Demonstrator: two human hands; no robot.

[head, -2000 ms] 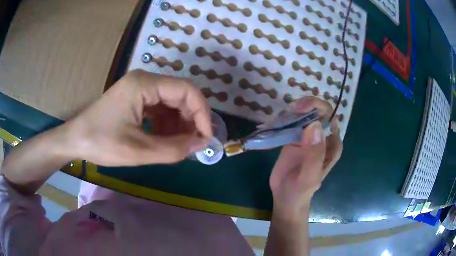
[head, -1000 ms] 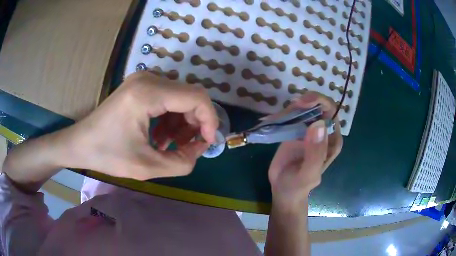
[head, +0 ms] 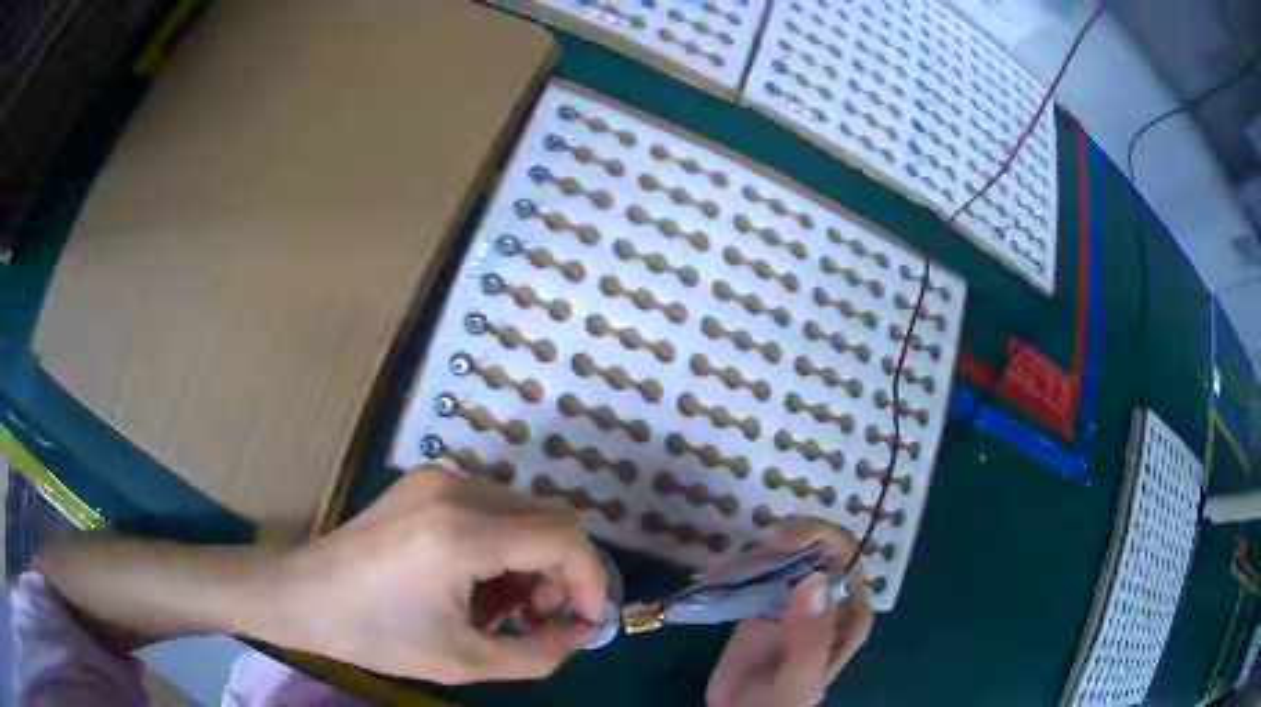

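My left hand (head: 456, 587) is at the lower middle, its thumb and index finger pinched together over a clear round dispenser bottle (head: 603, 633); whatever is between the fingertips is too small to tell. My right hand (head: 795, 635) holds a grey wired hand tool (head: 740, 591) with a brass-gold tip pointing left, close to my left fingertips. A dark red tool cable (head: 902, 373) runs from the tool up across the white slotted tray (head: 696, 160). Small round metal components (head: 508, 245) sit in the holes of the tray's left column.
A plain brown cardboard sheet (head: 263, 249) lies left of the tray. Other white trays lie at the back (head: 885, 131) and far right (head: 1137, 580). A red label (head: 1040, 384) and blue and red tape are on the green mat (head: 968, 511). Dark layered edges show at the far upper left.
The camera view has shifted, so the tray and hands appear lower and more of the back trays shows. Both hands keep nearly the same pose, with the tool tip still beside my left fingertips.
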